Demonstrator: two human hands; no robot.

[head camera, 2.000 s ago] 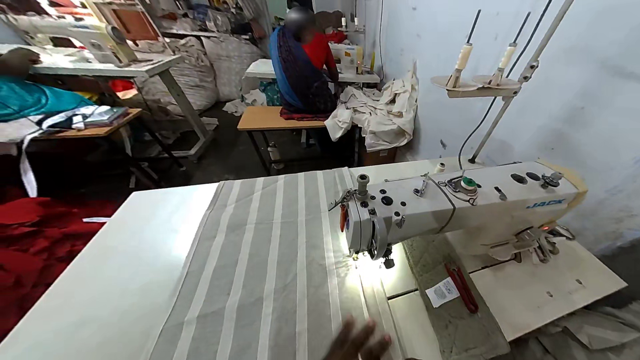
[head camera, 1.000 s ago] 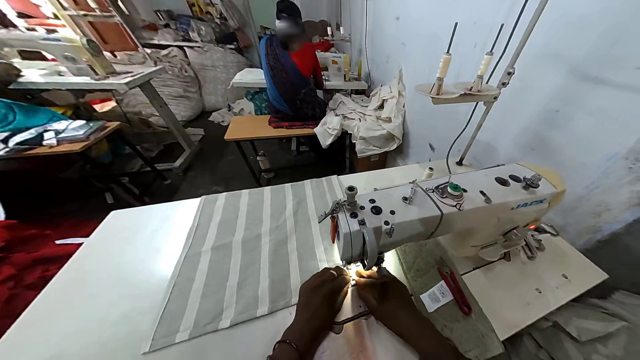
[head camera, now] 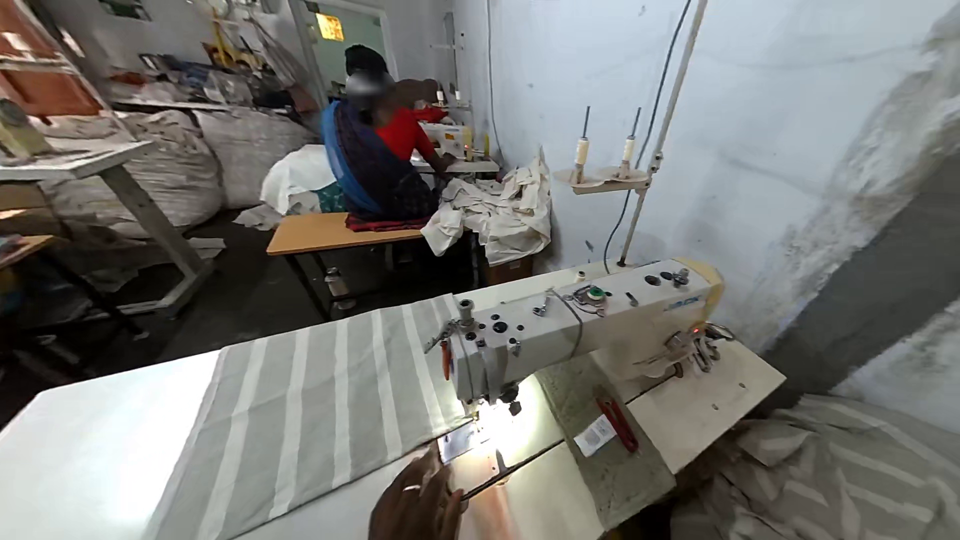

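Grey and white striped fabric (head camera: 322,397) lies flat on the white sewing table, left of a Jack sewing machine (head camera: 570,322). Its edge reaches close to the lit needle area and the metal needle plate (head camera: 459,441). My left hand (head camera: 420,499), with a ring on one finger, is at the fabric's near edge, just in front of the plate; whether its fingertips grip the cloth is unclear. My right hand is out of view. Red-handled thread snips (head camera: 618,426) and a small white tag (head camera: 595,435) bearing writing rest on a grey-green folded cloth (head camera: 600,472) at the machine's right.
More striped fabric (head camera: 832,465) is heaped at the lower right. A thread stand (head camera: 604,180) with two cones rises behind the machine. Beyond the table, a person (head camera: 382,150) sits on a wooden bench (head camera: 337,234) beside piled cream cloth (head camera: 502,206). Large sacks (head camera: 255,150) stand at the back left.
One second ago both hands were together at the needle; now only the left is seen, lower and nearer. The striped fabric's near edge has shifted beside the needle plate. The view has swung right.
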